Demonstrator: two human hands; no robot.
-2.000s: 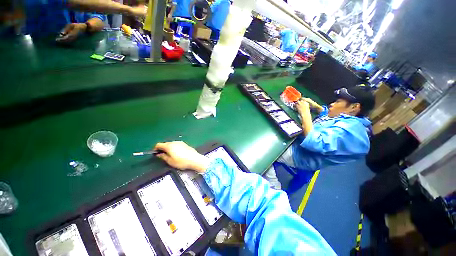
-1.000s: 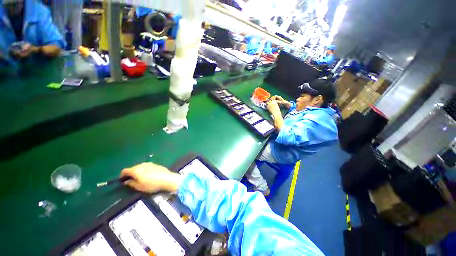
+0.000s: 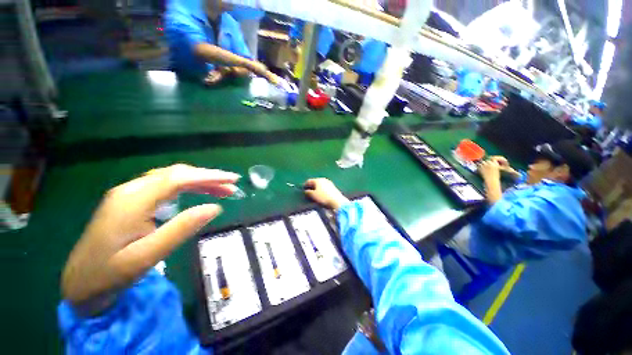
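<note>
A long black tray (image 3: 239, 227) lies in front of me with bright phone units in its pockets (image 3: 289, 261), several with a dark and orange strip. My left hand (image 3: 142, 225) is raised large at the left, thumb and fingers apart, holding nothing that I can see. My right hand (image 3: 323, 192) is at the tray's far edge and holds thin tweezers (image 3: 296, 185) that point left. A clear cup with whitish contents (image 3: 260, 178) stands beyond the tray. Small clear-white pieces lie by my left fingertips. Another clear cup (image 3: 166, 208) is partly hidden behind my left hand.
A plastic-wrapped post (image 3: 374, 104) rises from the green bench (image 3: 208, 156). A second black tray (image 3: 438, 167) lies at right, beside an orange-red container (image 3: 470, 150) and a worker in blue (image 3: 527, 215). Another worker's arm (image 3: 229, 57) reaches over the far bench.
My left hand has come into view at the left. The view has turned left, so bench, tray and post appear further right. My right hand still holds the tweezers beyond the tray.
</note>
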